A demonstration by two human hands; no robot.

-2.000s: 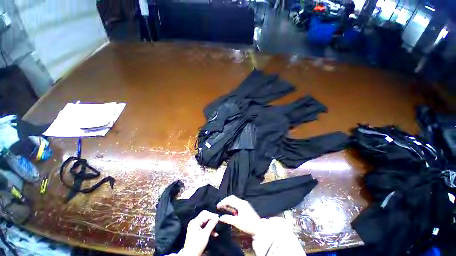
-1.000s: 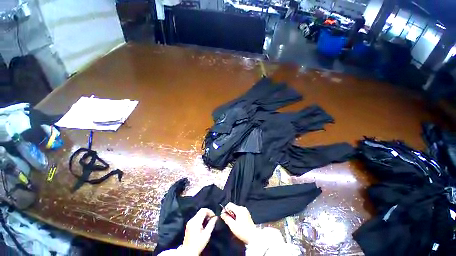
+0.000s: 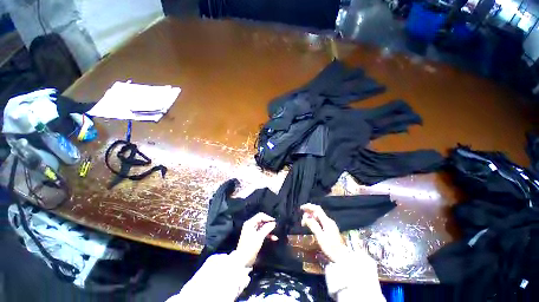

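A black garment [image 3: 221, 219] lies at the near table edge, with one sleeve or leg stretched to the right. My left hand [image 3: 257, 231] is above it, thumb and fingertips close together. My right hand [image 3: 320, 227] is apart from it to the right, over the cloth, fingers bent. Anything thin between the fingertips of either hand is too small to make out. A pile of black garments [image 3: 340, 138] lies just beyond, touching the near garment, with a small white label on its left part.
White papers [image 3: 139, 100], a blue pen [image 3: 128, 130], a black strap [image 3: 135, 160] and a small yellow tool [image 3: 85, 168] lie left. A bottle [image 3: 61, 147] and white bag [image 3: 29, 112] are at the left edge. Another black heap [image 3: 496, 236] is far right.
My hands have moved apart; they were close together over the garment. The view has tilted down and shifted left, showing more of the near table edge.
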